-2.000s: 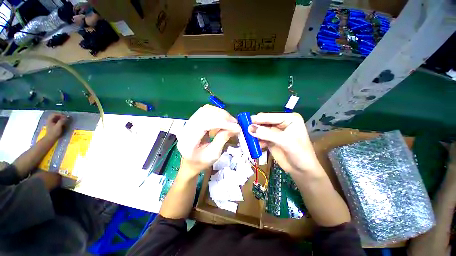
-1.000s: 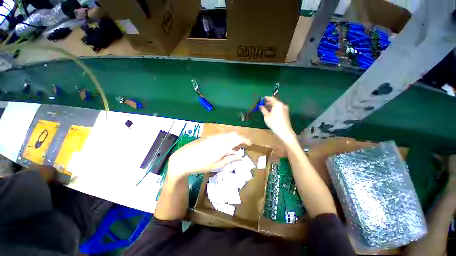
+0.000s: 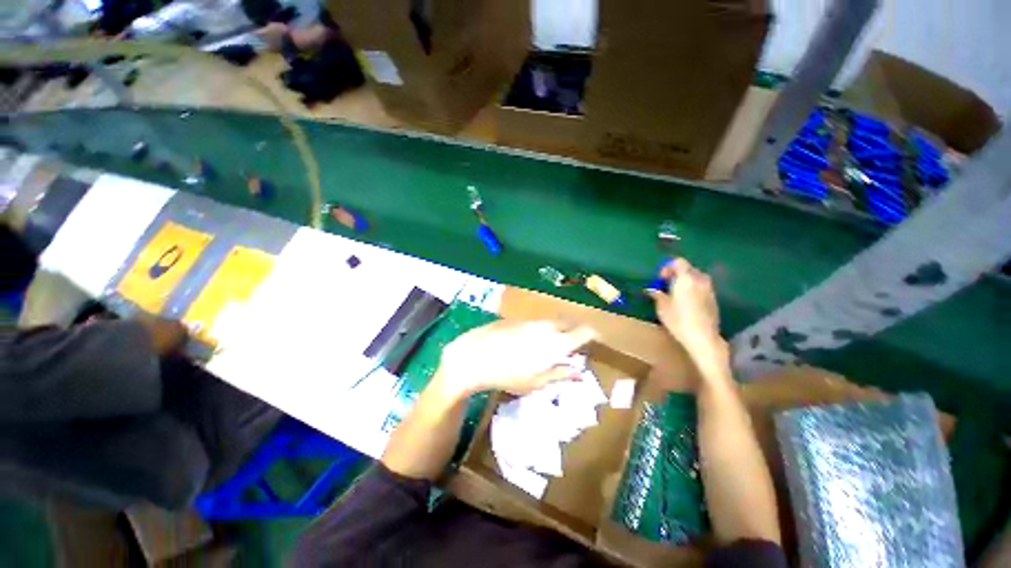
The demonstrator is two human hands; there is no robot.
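Observation:
My right hand [image 3: 690, 302] is over the green conveyor belt, its fingers closed around a blue battery pack [image 3: 666, 270] with a small circuit board beyond it. My left hand [image 3: 512, 353] is over the open carton tray [image 3: 590, 479], palm down with fingers bent above the white pads [image 3: 545, 427]; whether it pinches one is hidden. One white pad [image 3: 623, 393] lies apart in the tray. A battery pack with a pale tan face [image 3: 604, 288] lies on the belt left of my right hand. Another blue pack [image 3: 489, 237] lies farther left.
Green PCB panels [image 3: 662, 466] lie right of the tray. A bubble-wrap packet [image 3: 870, 483] is at the right, below a chipped white post [image 3: 887, 283]. Large cartons [image 3: 665, 89] and a carton of blue packs [image 3: 859, 166] stand across the belt. Another person's arm [image 3: 83, 361] is at left.
The blue pack held between both hands earlier is no longer there. My right hand moved to the belt, my left hand over the tray. A tan-faced pack now shows beside my right hand. The view has shifted.

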